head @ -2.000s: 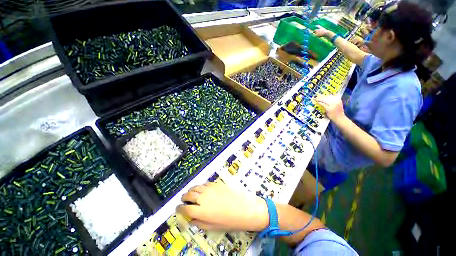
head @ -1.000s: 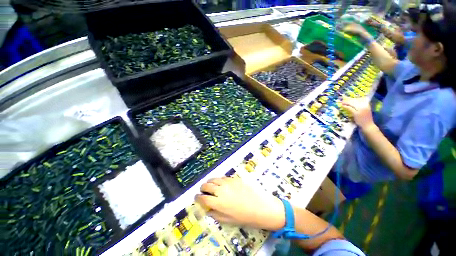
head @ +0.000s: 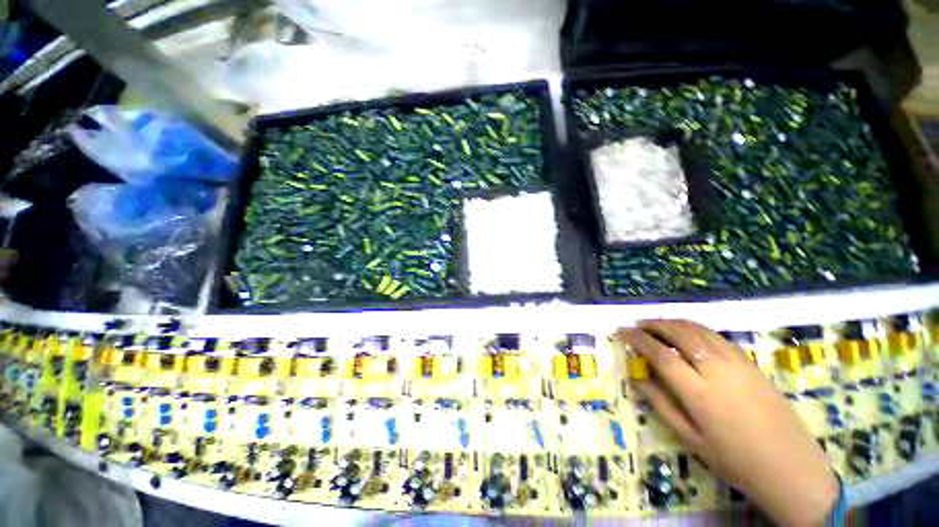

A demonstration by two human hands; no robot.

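A long row of pale circuit boards point(head: 453, 407) lies across the lower view, with yellow-wrapped parts along the far side and blue parts mid-board. My right hand point(head: 710, 391) reaches in from the lower right, palm down over the boards. Its fingers are spread towards the far edge, beside a yellow part. Whether it pinches anything is hidden. A blue strap shows at its wrist. My left hand is not in view.
Behind the boards stand a left black tray point(head: 557, 134) and a right black tray point(head: 576, 247) of dark green cylinders. Inside are a box of white parts point(head: 512, 243) and a box of greyish-white parts point(head: 642, 190). Blue plastic bags point(head: 154, 149) lie at left.
The view has swung left, bringing both trays nearer the middle and the blue bags into sight. The neighbouring worker and cardboard box have left the picture. My right hand appears farther right.
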